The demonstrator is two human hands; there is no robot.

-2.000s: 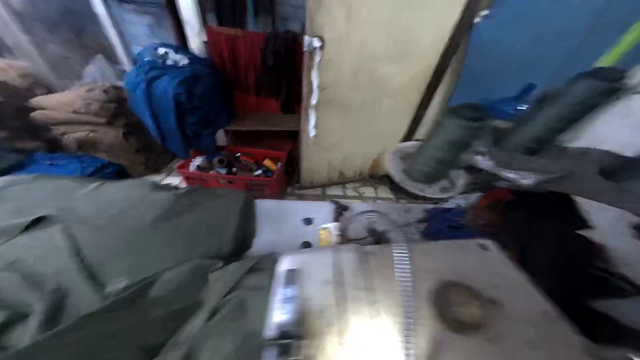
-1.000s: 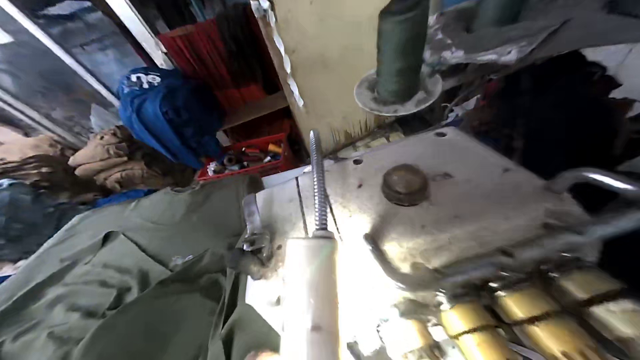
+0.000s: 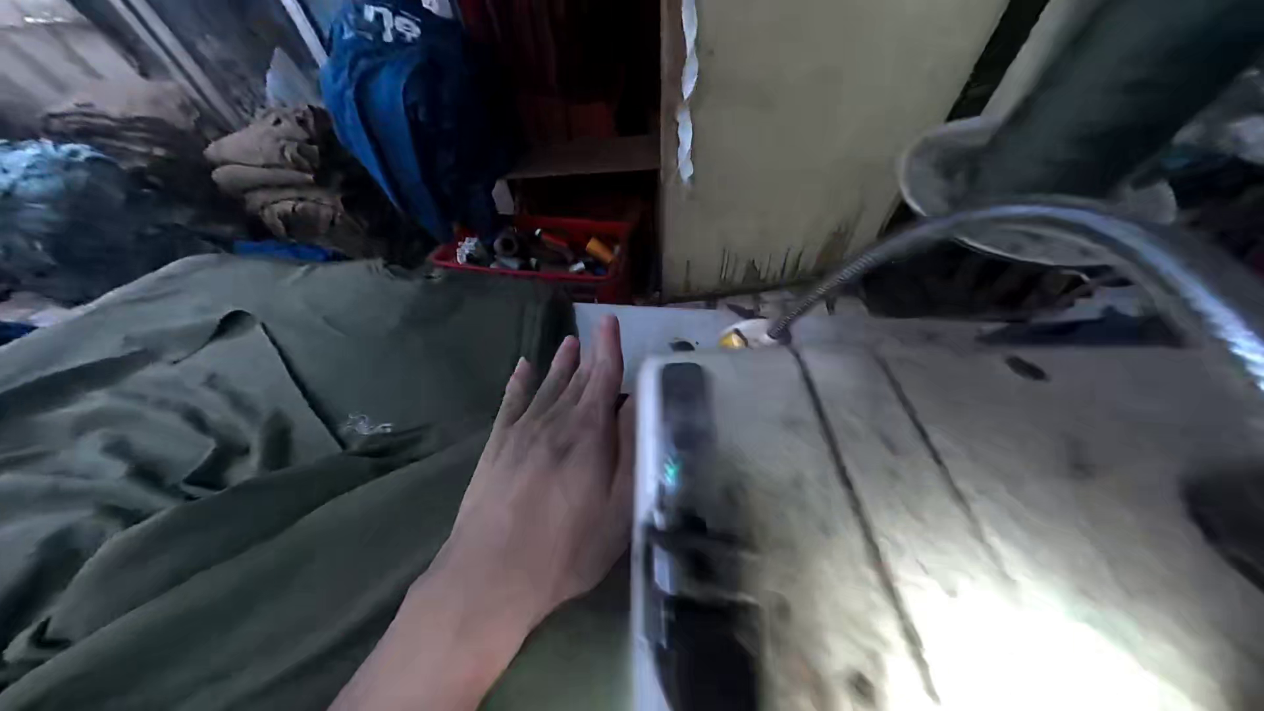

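My left hand [image 3: 558, 474] lies palm down with its fingers extended, over the right part of a large dark green cloth [image 3: 296, 415]. Its thumb side is close against the left edge of a worn metal sewing machine head [image 3: 849, 494]; whether it touches the machine cannot be told. A flexible metal lamp neck [image 3: 1066, 212] arches over the machine, and bright light falls on the machine's top at the lower right. My right hand is out of view.
Behind the cloth stands a red plastic crate [image 3: 592, 281] with small spools. Further left are a blue bag [image 3: 395, 109] and folded brown cloth [image 3: 272, 173]. A large dark green thread cone [image 3: 1096, 109] rises at the upper right, beside a cream panel [image 3: 800, 128].
My left hand, not plainly seen earlier, now lies over the green cloth beside the machine. The view has swung and moved closer.
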